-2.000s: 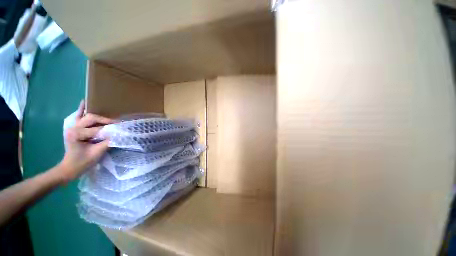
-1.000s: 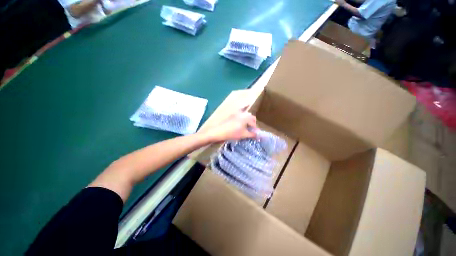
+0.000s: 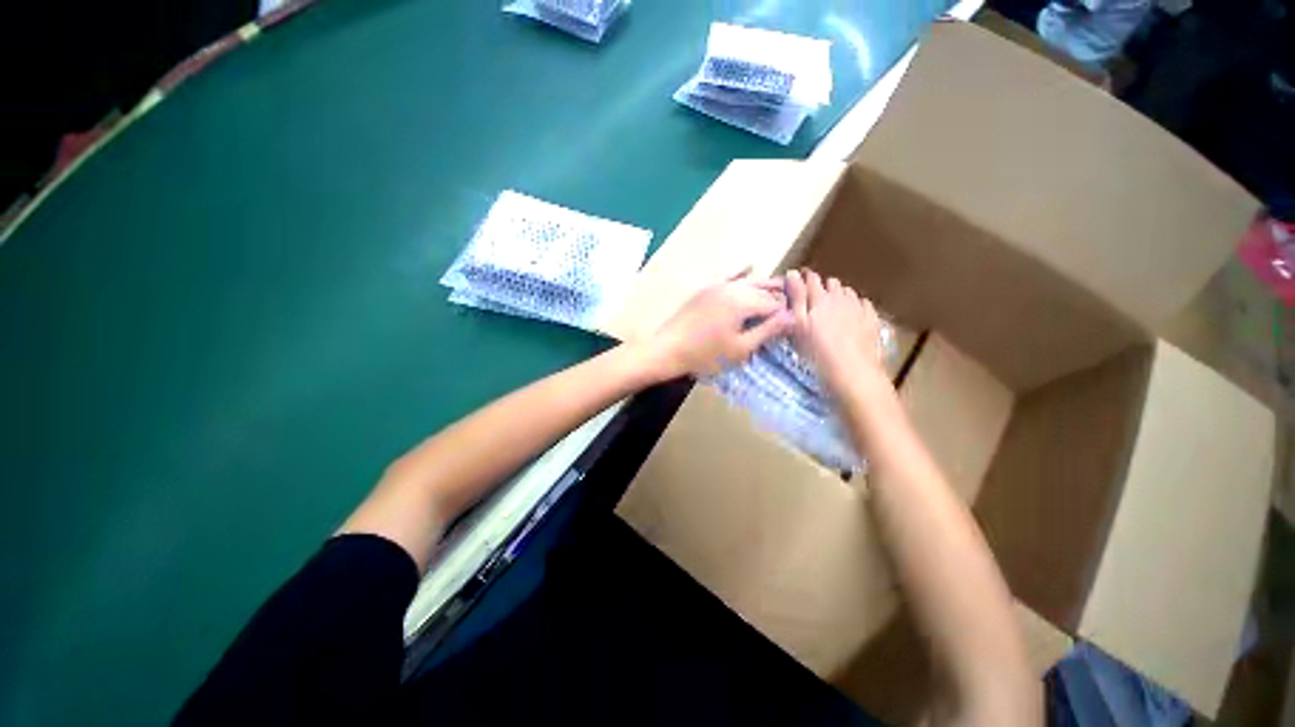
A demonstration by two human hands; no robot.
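Note:
The open cardboard carton [image 3: 760, 504] stands against the table edge. Bubble bags [image 3: 795, 409] stand on edge in a row at its table side. My left hand [image 3: 720, 327] reaches over the carton's table-side edge, with its fingers at the far end of the row. My right hand [image 3: 841, 330] is beside it, fingers bent over the same end of the bags. The fingertips of both hands nearly meet. They are blurred and partly hide the bags, so a grip cannot be made out.
On the green table [image 3: 313, 341] lie a near stack of bubble bags [image 3: 547, 263], another stack [image 3: 756, 78] farther off, and a third at the top edge. The carton's flaps [image 3: 1051, 171] are folded outward. A red plastic bag [image 3: 1268, 259] is at the right edge.
My right hand has come into view and reached into the carton beside my left hand. The view has shifted, so the table stacks and carton appear higher and farther right.

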